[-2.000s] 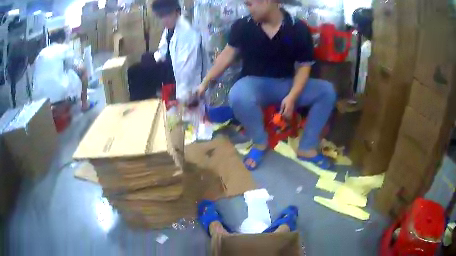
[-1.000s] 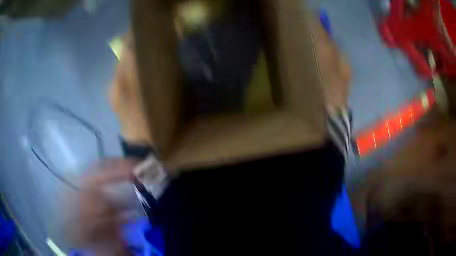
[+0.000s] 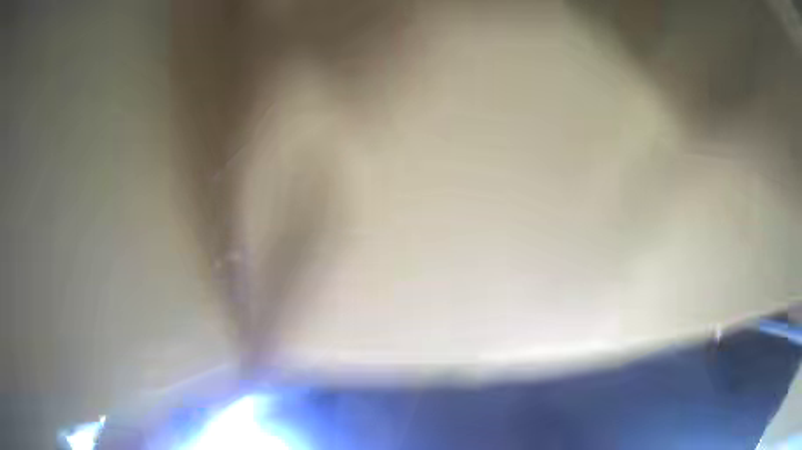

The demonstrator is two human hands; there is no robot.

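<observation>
A blurred tan-brown surface, which looks like a corrugated carton [image 3: 475, 228], fills most of the view very close to the camera. A darker brown vertical band runs down its left part, and its pale lower edge curves across the bottom. Neither my left hand nor my right hand can be made out. The surface hides almost everything in front of me.
Below the carton's edge is a dark blue blurred area [image 3: 545, 413] with a bright white-blue glare [image 3: 242, 431] at the bottom left. What lies there is too blurred to tell.
One second ago an open carton stood in front of me with the floor around it. Now a tan surface is close up and covers most of the view. The floor and red items no longer show.
</observation>
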